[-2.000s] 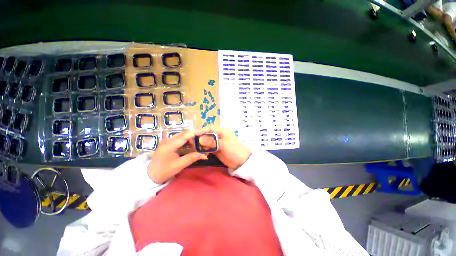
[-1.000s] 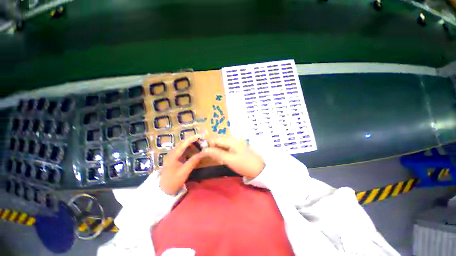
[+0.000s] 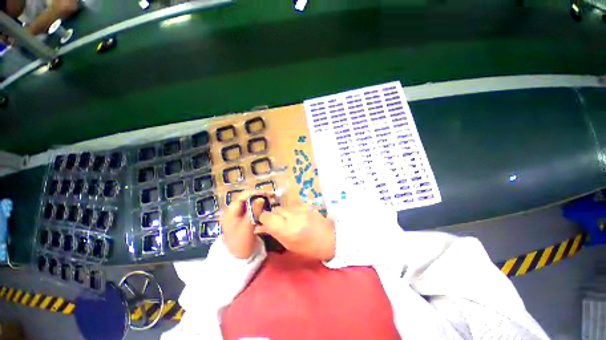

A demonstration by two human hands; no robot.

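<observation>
My left hand (image 3: 238,228) holds a dark rounded-square watch housing (image 3: 258,210) in front of my red chest. My right hand (image 3: 300,230) is against the housing, its fingers over the ring. Whether a small part is between the fingers cannot be seen. Behind the hands, a clear blister tray (image 3: 161,214) holds rows of dark housings, partly over a brown cardboard sheet (image 3: 287,122). Loose teal-blue bits (image 3: 305,174) lie on the cardboard. To the right, a white sheet (image 3: 415,192) carries columns of small dark strips; its near left corner is covered by my right sleeve.
Another clear tray of housings (image 3: 81,202) is at the left. A green conveyor (image 3: 266,66) runs behind the bench. A person's hand (image 3: 50,8) shows at top left. A blue stool (image 3: 101,317) and a metal wheel (image 3: 141,300) are below left, a blue frame (image 3: 585,216) at right.
The view has shifted and tilted, so trays and sheet appear farther right and lower. The housing stays held at my chest; my right-hand fingers now lie across its ring.
</observation>
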